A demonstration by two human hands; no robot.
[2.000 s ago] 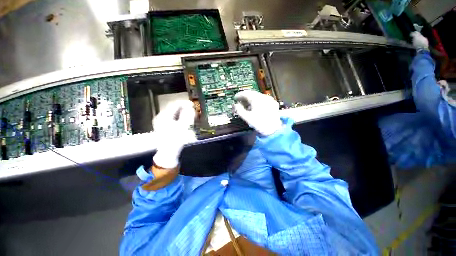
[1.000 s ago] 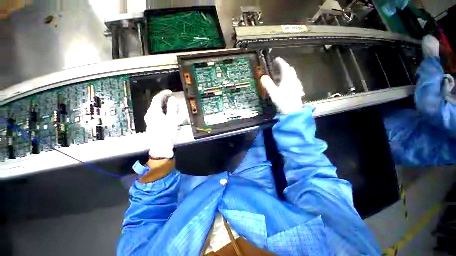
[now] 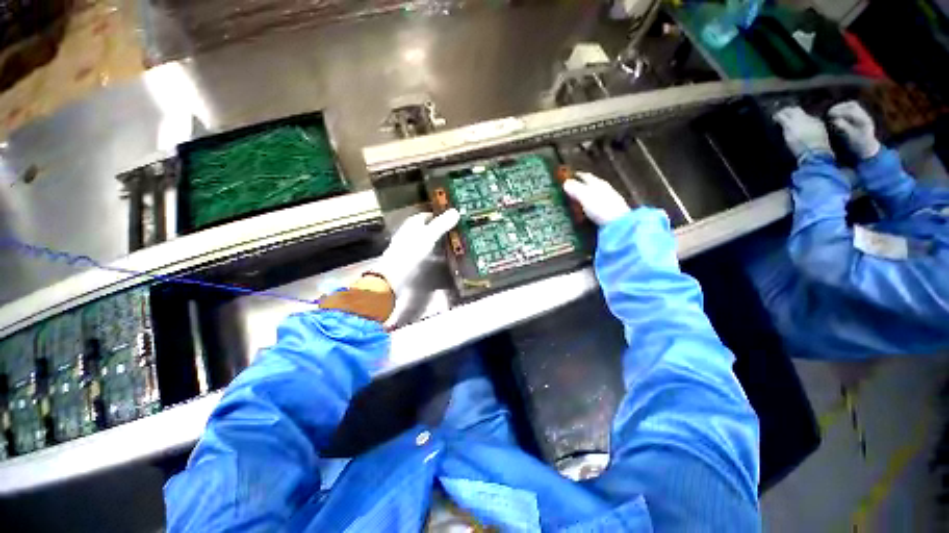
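A green circuit board [image 3: 512,216] lies in a black square carrier [image 3: 499,278] with orange-brown latches at its sides, over the conveyor. My left hand [image 3: 418,246], white-gloved, touches the carrier's left side with its fingertips at the latches. My right hand [image 3: 595,198], white-gloved, has its fingers on the carrier's right side by the upper latch. The fingers' undersides are hidden, so how firmly each hand grips is hard to see.
Conveyor rails [image 3: 312,219] run along both sides of the boards. Several green boards [image 3: 78,359] stand at left. A black bin [image 3: 260,170] of thin green strips lies beyond the rail. A co-worker's gloved hands [image 3: 829,129] are at right. A blue cord crosses at left.
The view has shifted. The carrier and both my hands have moved right along the conveyor, away from the row of boards. My left hand now reaches onto the carrier's side.
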